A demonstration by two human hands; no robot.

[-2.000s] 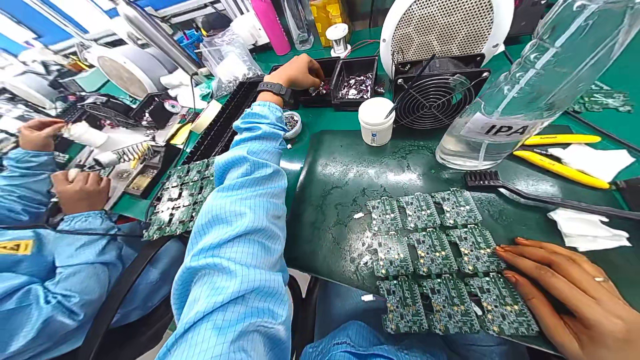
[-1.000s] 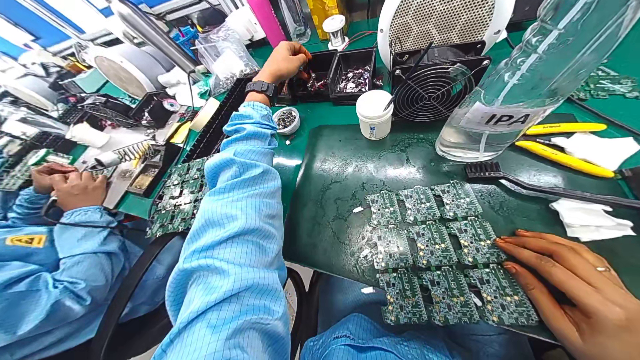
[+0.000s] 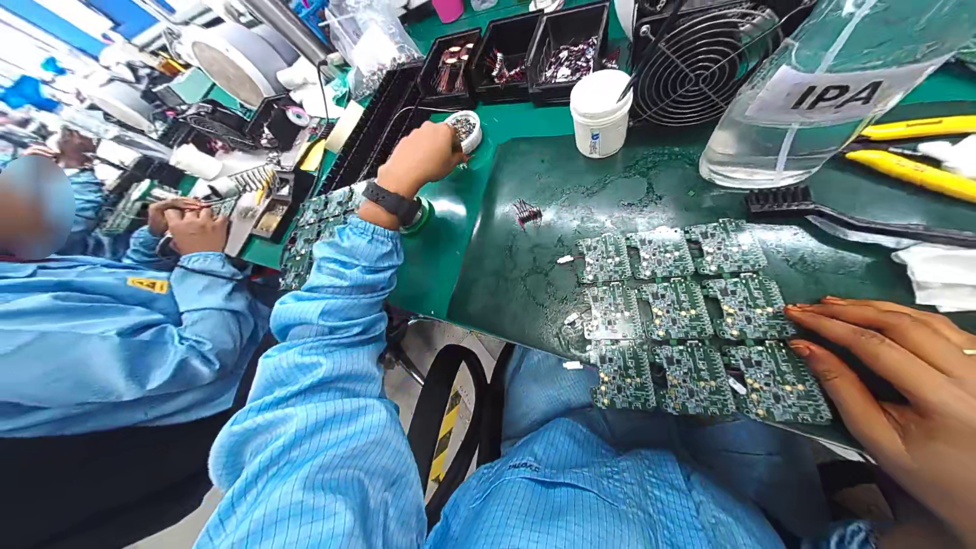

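A panel of several green circuit boards (image 3: 679, 309) lies on the dark green mat, with small white connectors at its left edge. My right hand (image 3: 900, 366) rests at the panel's right edge, fingers spread and fingertips touching it. My left hand (image 3: 427, 156), with a dark wristband, is at the near-left side of a small round white dish (image 3: 476, 137) of tiny metal parts. Its fingers are bent down and mostly hidden, so what they hold cannot be told. A small cluster of dark red and black wire leads (image 3: 527, 214) lies on the mat, up and left of the panel.
Black bins (image 3: 550, 95) of small wired parts stand at the back, beside a white tub (image 3: 600, 122) and a fan (image 3: 698, 69). A clear IPA bottle (image 3: 793, 122), black brush (image 3: 846, 213), yellow-handled tool (image 3: 911, 174) and white wipe (image 3: 942, 274) are at right. A co-worker's hands (image 3: 194, 225) are at left.
My left hand has left the back bins and come nearer, to the white dish. The cluster of wire leads now lies on the mat. My right hand remains at the panel. The view has shifted.
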